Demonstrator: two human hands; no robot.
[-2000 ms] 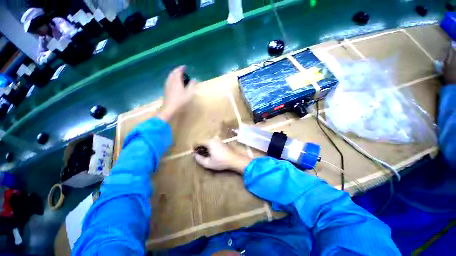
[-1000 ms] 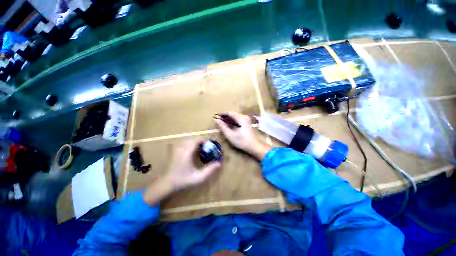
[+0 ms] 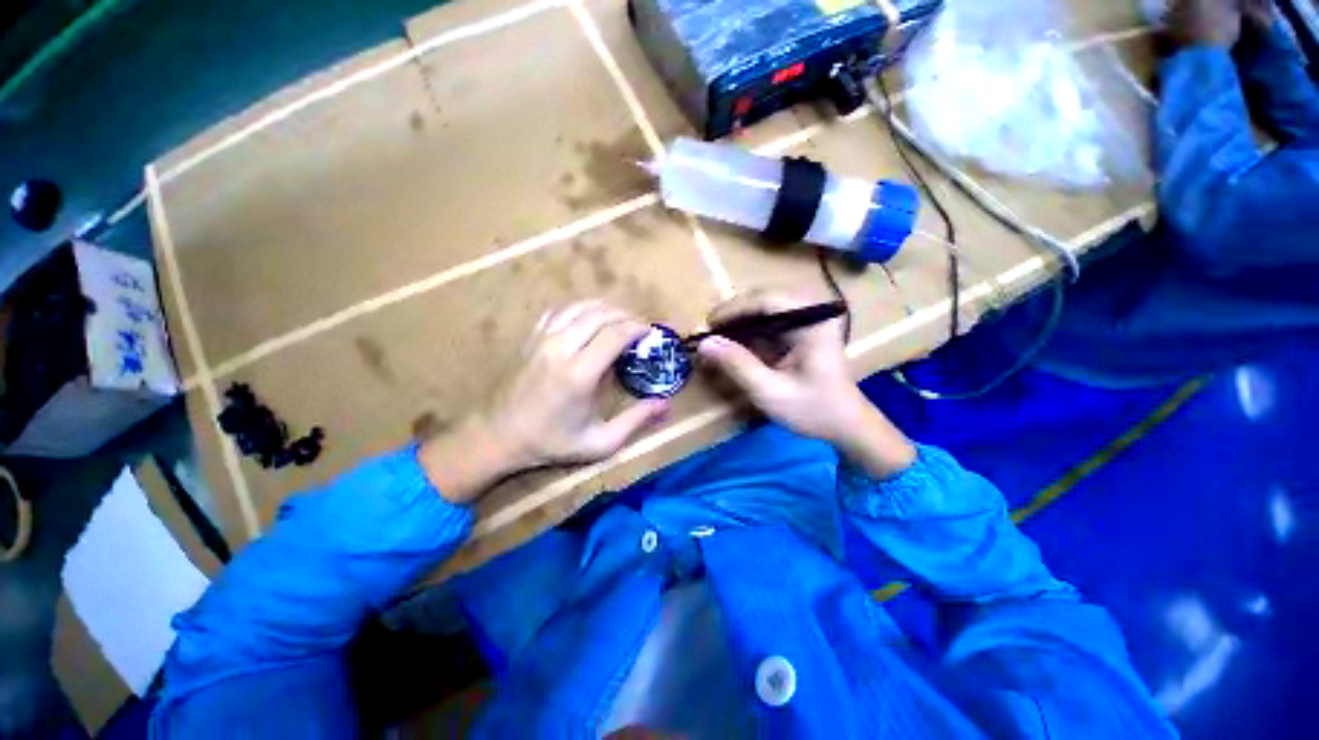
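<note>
My left hand (image 3: 567,393) holds the round unit (image 3: 654,362) between thumb and fingers near the mat's front edge, its silver-white and dark open face turned up. My right hand (image 3: 793,379) grips the black tweezers (image 3: 774,321); their tip points left and meets the unit's right side. Whether it touches a part there is too small to tell. The glue syringe (image 3: 788,198) lies on the cardboard mat (image 3: 477,159) beyond my hands, needle to the left. Small black parts (image 3: 265,429) lie in a loose pile at the mat's left.
The controller (image 3: 767,65) with red display stands at the top, beside a crumpled plastic bag (image 3: 1005,94). Tube and cables run down the right side. A parts box (image 3: 109,347) and white sheet (image 3: 130,578) are at left. Another person's blue sleeve (image 3: 1230,159) is at upper right.
My left hand went from the belt side back to the mat with a round unit. My right hand brought the tweezers to it. The view has shifted, so the mat's things sit higher in the frame.
</note>
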